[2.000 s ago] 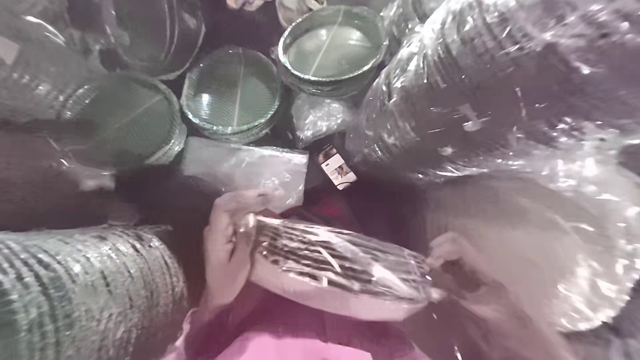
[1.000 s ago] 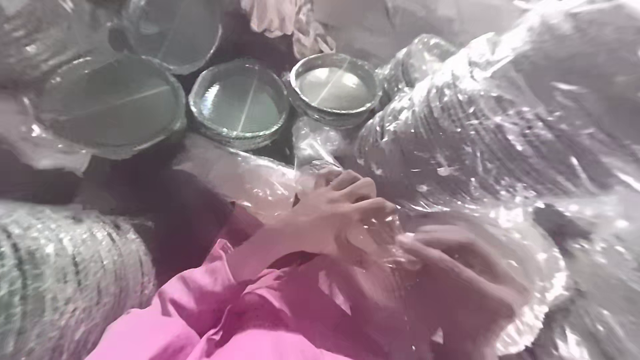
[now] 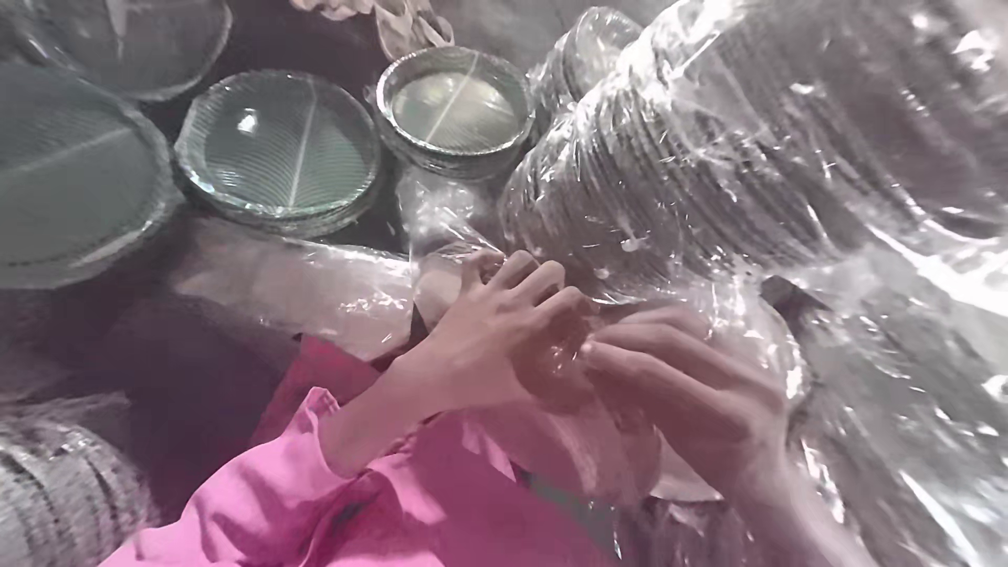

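My left hand (image 3: pixel 516 331), coming from a pink sleeve, has its fingers curled over thin clear plastic film (image 3: pixel 568 342) at the centre of the view. Close against it on the right is my right hand (image 3: pixel 685 378), its thumb and fingertips pinching the same film. Below the hands, part of a pale round thing wrapped in plastic (image 3: pixel 583 449) shows; the hands hide much of it. A flat clear plastic packet (image 3: pixel 315 291) lies to the left of my left hand.
Stacks of round shallow dishes in clear wrap stand beyond: a small one (image 3: pixel 453 110), a middle one (image 3: pixel 279 150) and a large one (image 3: pixel 71 181). Long plastic-wrapped stacks (image 3: pixel 669 173) fill the right. Another wrapped stack (image 3: pixel 63 496) lies at lower left.
Two seconds ago my hands were apart, holding a wrapped stack of dishes by its two ends. They have come together on the plastic film.
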